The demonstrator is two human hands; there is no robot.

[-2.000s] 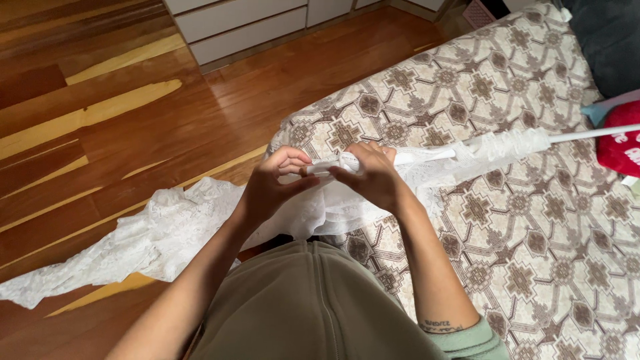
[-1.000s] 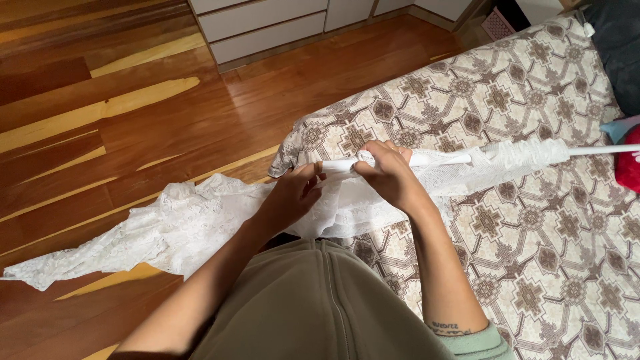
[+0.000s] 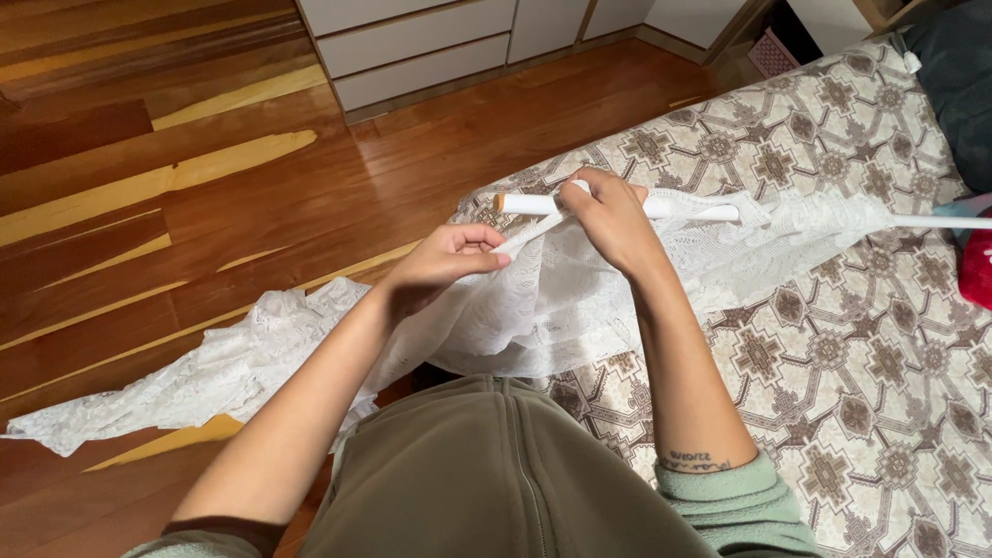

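A white curtain rod [image 3: 525,204] with an orange-brown end lies over the bed's near corner, its thinner section [image 3: 939,222] running off to the right. White lace curtain fabric [image 3: 821,217] is bunched along the rod; more of it [image 3: 256,349] trails down to the left over the floor. My right hand [image 3: 608,217] is closed around the rod and the curtain's top edge near the rod's end. Just left of and below that end, my left hand [image 3: 457,260] pinches the curtain's edge between thumb and fingers.
The bed [image 3: 775,356] has a brown and cream patterned cover. A dark pillow [image 3: 953,93] and a red cushion [image 3: 978,263] lie at the right. White drawers [image 3: 434,66] stand beyond the wooden floor [image 3: 232,186]; a pink basket [image 3: 773,54] is at the back.
My left hand has moved off the rod's end to the curtain edge below it, so the orange-brown end shows plainly. My right hand stays at the rod.
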